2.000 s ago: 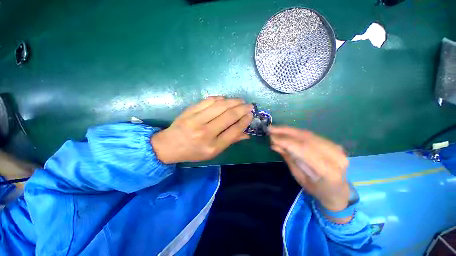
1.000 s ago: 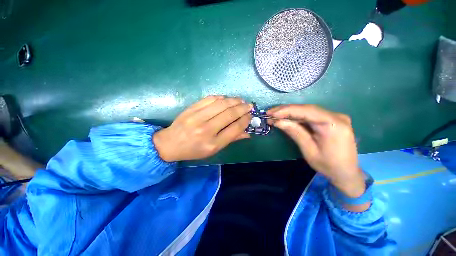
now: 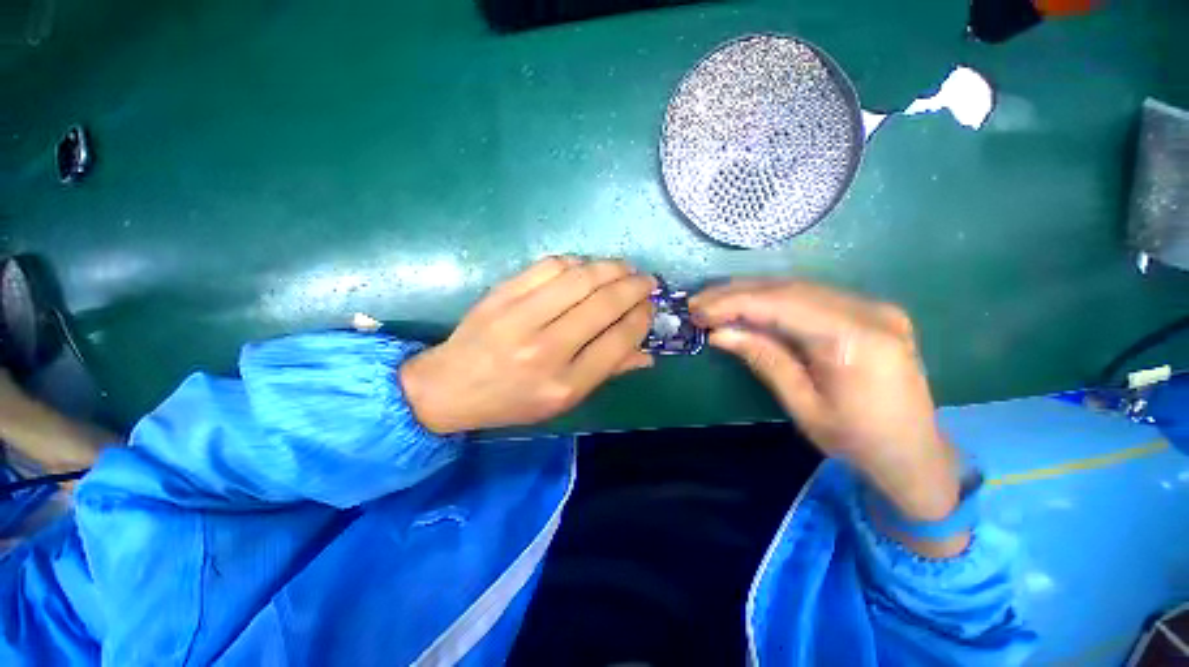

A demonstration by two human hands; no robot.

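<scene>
A small dark watch housing [image 3: 673, 326] with a shiny rim and a pale centre lies near the front edge of the green bench mat. My left hand [image 3: 532, 347] rests flat with its fingertips on the housing's left side, holding it. My right hand [image 3: 835, 368] is at the housing's right side, thumb and fingertips pinched together and slightly blurred. Whether a thin tool or tiny part is between those fingertips cannot be told. The round silver-grey screw dish [image 3: 763, 141] lies behind the housing, with a white strip [image 3: 965, 99] at its right.
Another dark housing [image 3: 76, 154] lies far left. A black tray [image 3: 574, 11] shows at the top edge, and a black and orange tool [image 3: 1011, 16] at top right. A clear bag [image 3: 1162, 185] is at the right edge. Another person's arm [image 3: 46, 430] is at left.
My right hand has risen from a lower, more upright pose to the housing's right side. My left hand stays on the housing. The black and orange tool has come into view at the top right.
</scene>
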